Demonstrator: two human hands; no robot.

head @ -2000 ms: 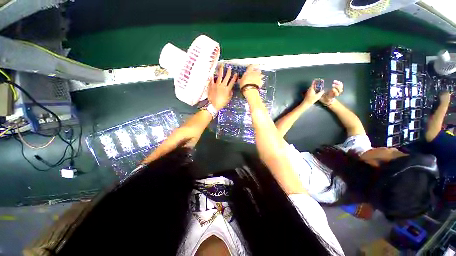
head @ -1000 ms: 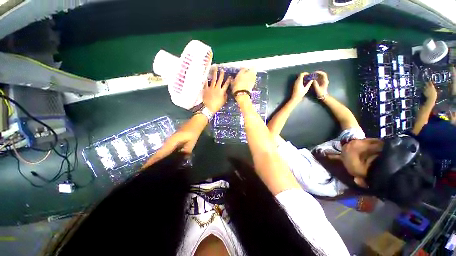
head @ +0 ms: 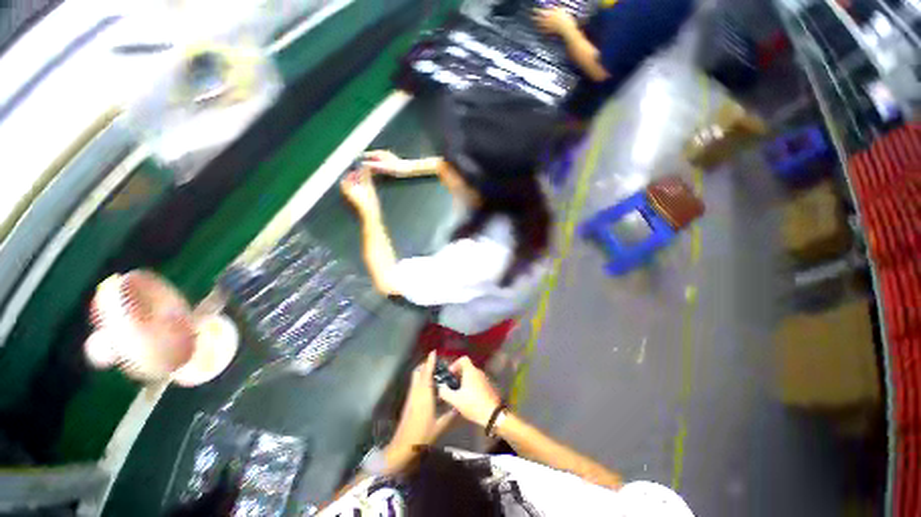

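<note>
A small black part (head: 445, 377), blurred, is between the fingertips of my two hands, in front of my chest at the bench's edge. My left hand (head: 415, 407) is on its left side and my right hand (head: 472, 394), with a dark band at the wrist, is on its right side. I cannot tell what the part is. A shiny dark tray with rows of pockets (head: 303, 303) lies on the green bench to the left of my hands. A clear glossy tray (head: 242, 467) lies nearer, at the lower left.
A white and pink fan (head: 151, 328) stands at the bench's far edge. A seated person (head: 470, 263) works beyond my hands. A blue stool (head: 631, 232) is on the grey floor. Cardboard boxes (head: 828, 353) and red ribbed trays (head: 894, 222) are at the right.
The view has swung to the right, towards the floor. My hands have left the dark tray beside the fan and now hold a small black part together.
</note>
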